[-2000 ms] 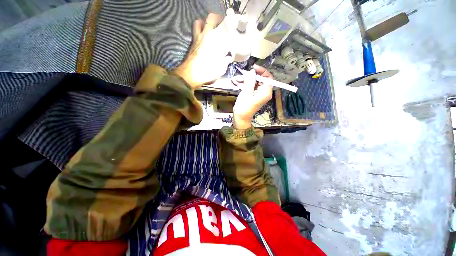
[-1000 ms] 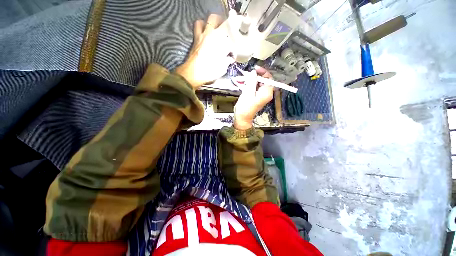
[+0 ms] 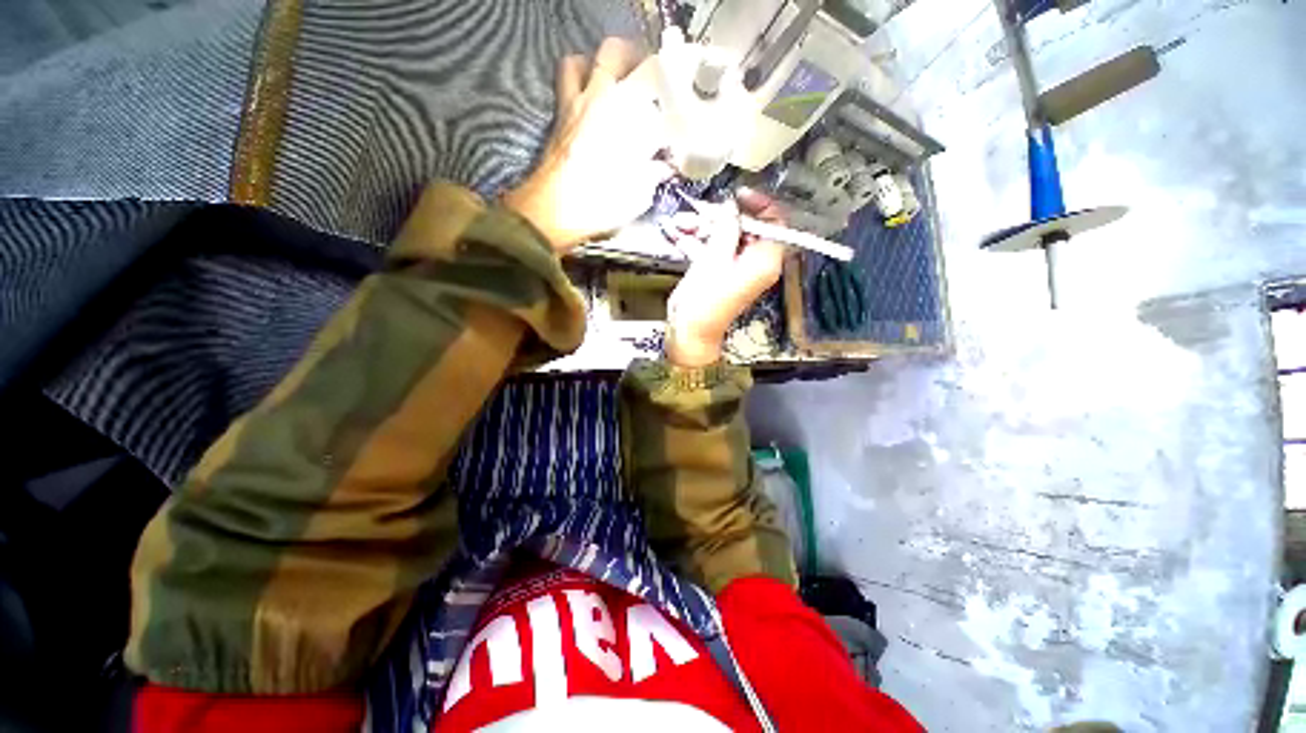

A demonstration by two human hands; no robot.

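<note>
A large grey, fine-textured panel (image 3: pixel 416 108) lies left of the overlock machine head (image 3: pixel 781 86). My left hand (image 3: pixel 602 158) is on its right edge, beside the needle area; glare washes out the fingers, so any grip is not clear. My right hand (image 3: pixel 716 287) is just right of and nearer than the needle area. Its fingers are closed on a narrow white strip (image 3: pixel 809 241), possibly a tool. One end sticks out to the right; the other points at the needle area, where glare hides the detail.
Dark green scissor handles (image 3: pixel 842 298) lie on a blue mat (image 3: pixel 902 287) right of my right hand. Pale tension dials (image 3: pixel 859 175) are behind them. A blue post with a pale disc (image 3: pixel 1053 229) stands at right. Dark cloth (image 3: pixel 143 272) hangs at left. A green-rimmed crate (image 3: pixel 802 501) is right of my lap.
Both hands and the white strip stay almost in place. The view has shifted slightly, so the post and mat appear a little further left.
</note>
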